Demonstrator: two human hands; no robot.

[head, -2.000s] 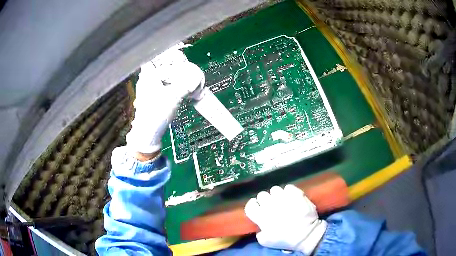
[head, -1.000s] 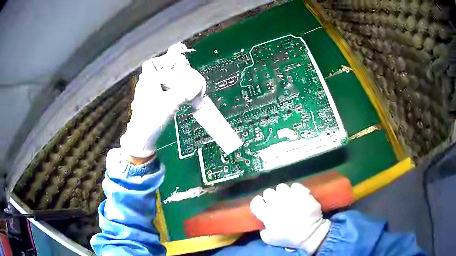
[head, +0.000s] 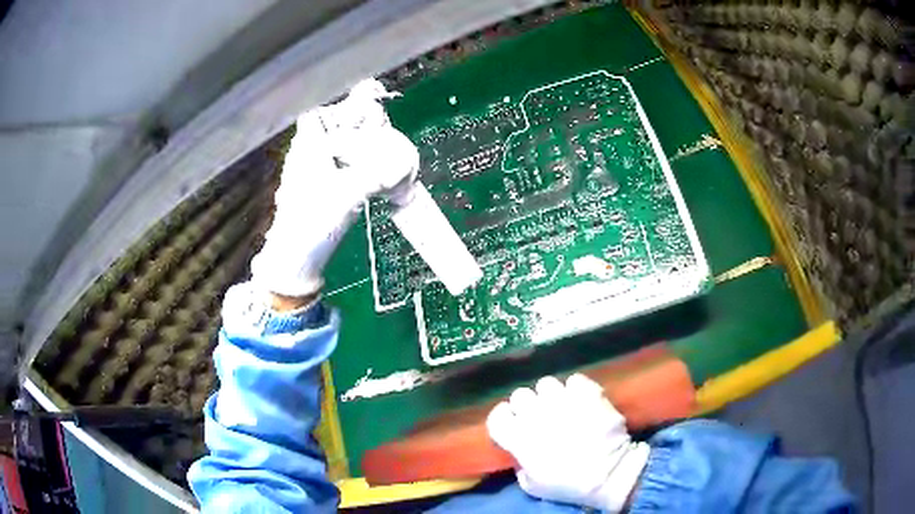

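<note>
A large green circuit board (head: 562,201) with white traces and a pale border shows on or just over the booth base. My left hand (head: 346,166), in a white glove, holds a flat white hand tool (head: 439,241) at the board's left part. The tool's free end points down and right over the board; whether it touches is not clear. My right hand (head: 570,440), in a white glove, grips a thick orange-red pad (head: 431,442) along the front of the base, below the board. Its fingers are curled over the pad, and the thumb is hidden.
The green booth base (head: 727,211) has yellow edging (head: 768,366) at the front and right. Brown-grey egg-crate foam (head: 191,276) lines both sides. A large grey-white cover (head: 110,70) fills the upper left. Dark and red items (head: 35,452) show at the lower left.
The board and base have shifted slightly right in view. The white tool's tip has shifted a little over the board. Both hands keep their holds, and the red pad stays along the front.
</note>
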